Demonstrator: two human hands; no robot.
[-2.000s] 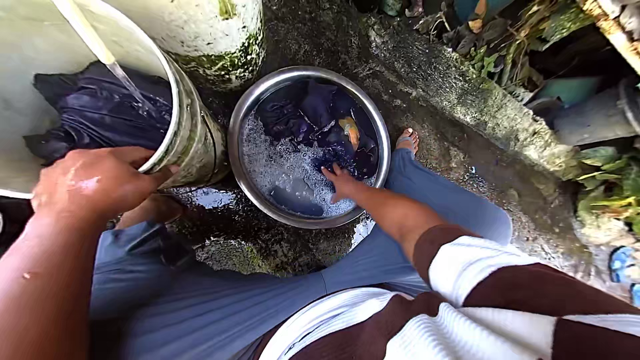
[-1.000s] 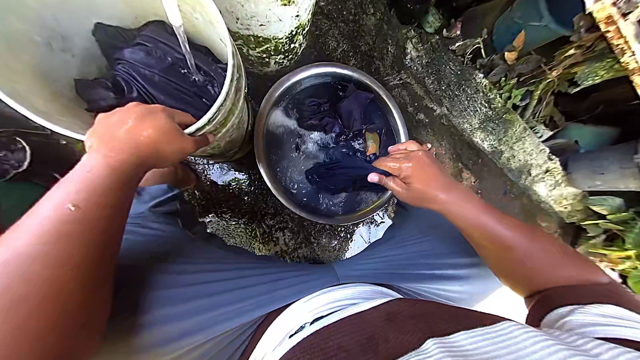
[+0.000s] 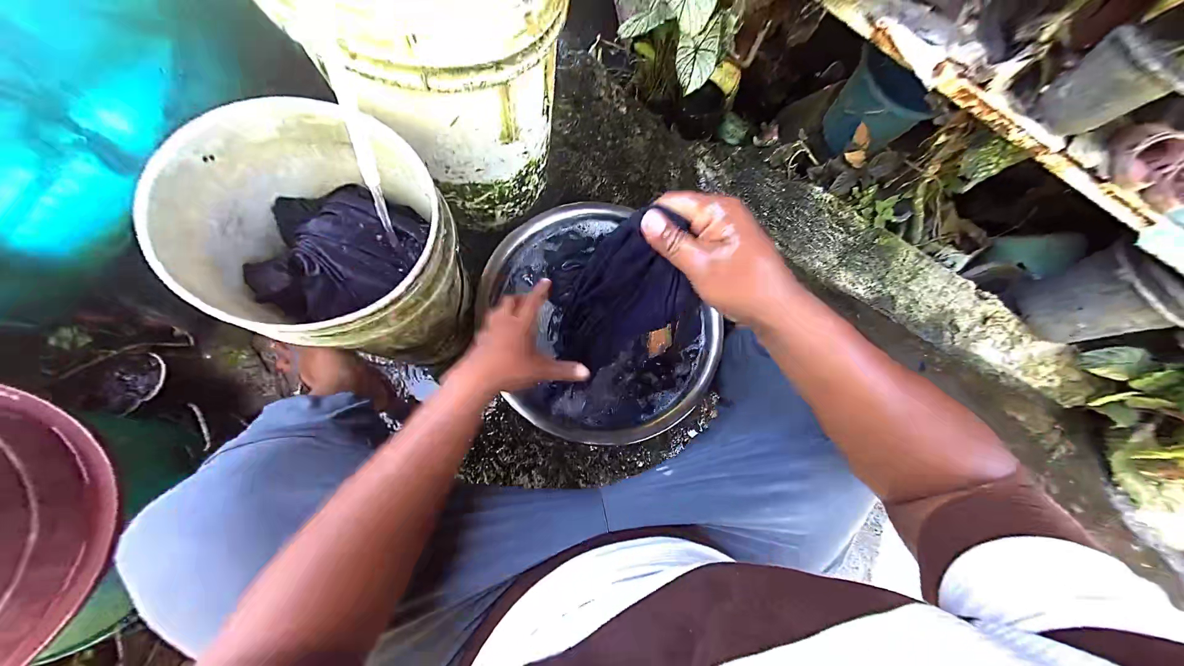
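Note:
A round metal basin [image 3: 606, 437] with water and dark wet cloth stands on the ground between my knees. My right hand [image 3: 717, 245] grips a dark navy garment [image 3: 629, 287] and lifts its upper part above the basin's far right rim; the rest hangs into the basin. A small orange-brown patch [image 3: 659, 341] shows low on the cloth. Over the basin's left side is my left hand [image 3: 523, 342], fingers spread, holding nothing. Left of the basin, a white bucket [image 3: 190, 176] holds another dark cloth [image 3: 342, 254], and a stream of water [image 3: 365, 153] falls onto it.
Behind the bucket stands a larger stained white bucket [image 3: 481, 120]. A dark red basin [image 3: 55, 518] is at the left edge, with a blue surface [image 3: 83, 129] at the upper left. A mossy concrete ledge [image 3: 925, 268], plants and old pots line the right.
My left hand has left the white bucket's rim and is now over the metal basin. My right hand has raised the dark garment partly out of the basin. The view has shifted.

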